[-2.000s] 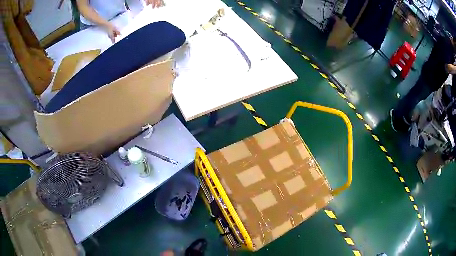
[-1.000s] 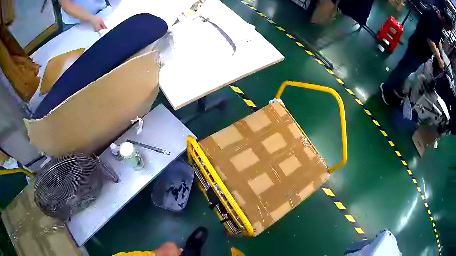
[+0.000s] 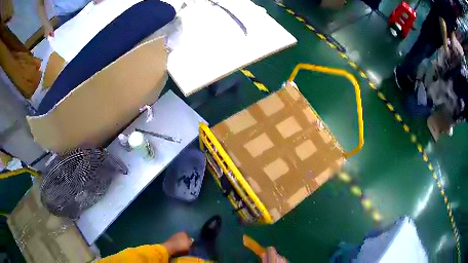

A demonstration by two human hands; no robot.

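Observation:
My left hand (image 3: pixel 179 243), bare with a yellow-orange sleeve, is at the bottom edge left of centre. Its fingers look curled, but whether they hold anything is too small and blurred to tell. My right hand (image 3: pixel 274 256) is cut off by the bottom edge. It holds a short yellow-orange curved piece (image 3: pixel 254 245), which sticks out up and left from the fingers. The hands are apart. The rest of the piece is hidden by the hand and the edge.
A cardboard-covered trolley (image 3: pixel 274 167) with yellow handles stands ahead. Left are a grey bench (image 3: pixel 169 118), a fan (image 3: pixel 77 182), a bottle (image 3: pixel 139 146) and a grey bin (image 3: pixel 179 190). A white table (image 3: pixel 231 56) is beyond. A person (image 3: pixel 428 46) is at right.
The view has shifted. My left hand with its yellow sleeve has come further into view from the bottom edge. My right hand has appeared with more of the yellow-orange piece showing.

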